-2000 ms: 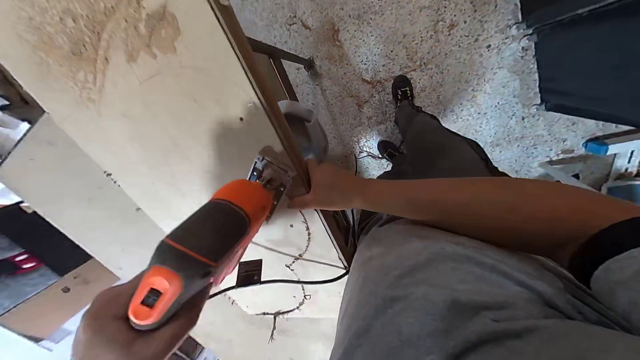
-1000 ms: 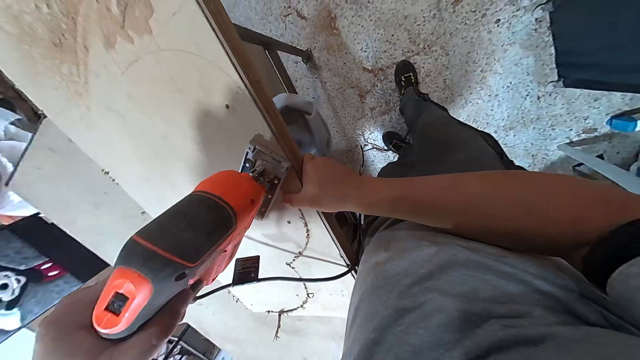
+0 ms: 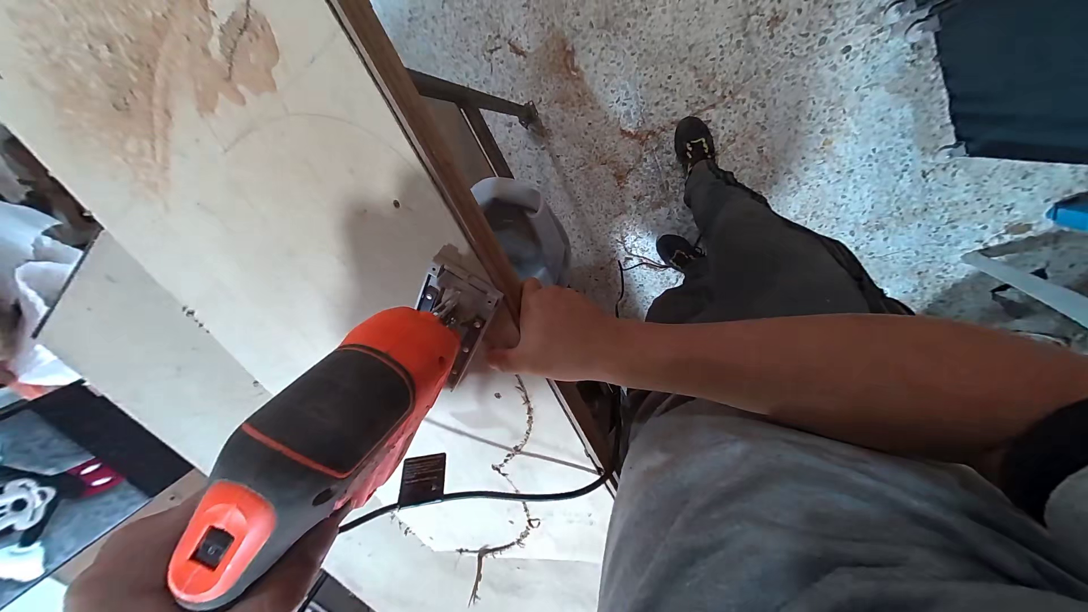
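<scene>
My left hand [image 3: 293,552], at the lower left, is wrapped round the handle of an orange and black jigsaw [image 3: 340,425]. The jigsaw's metal base plate [image 3: 459,310] rests at the brown edge of a pale wooden board [image 3: 323,204]; the blade is hidden. Just right of the base plate, my right hand [image 3: 565,331] grips a small brown wooden piece [image 3: 503,330] at the board's edge, its thumb close to the plate. Most of that piece is covered by the hand and tool. A black power cord [image 3: 527,495] runs from the jigsaw across the pale surface below.
A grey plastic container [image 3: 531,225] stands beside the board's edge, near a metal frame leg [image 3: 472,93]. Stringy debris [image 3: 518,459] and a black tag [image 3: 422,478] lie near the cord. My shoes are on the speckled floor [image 3: 816,110]. Dark fabric [image 3: 1020,76] lies upper right.
The jigsaw's body has swung slightly toward the left and down since the oldest frame, its base plate still at the board's edge. My right hand keeps its grip there.
</scene>
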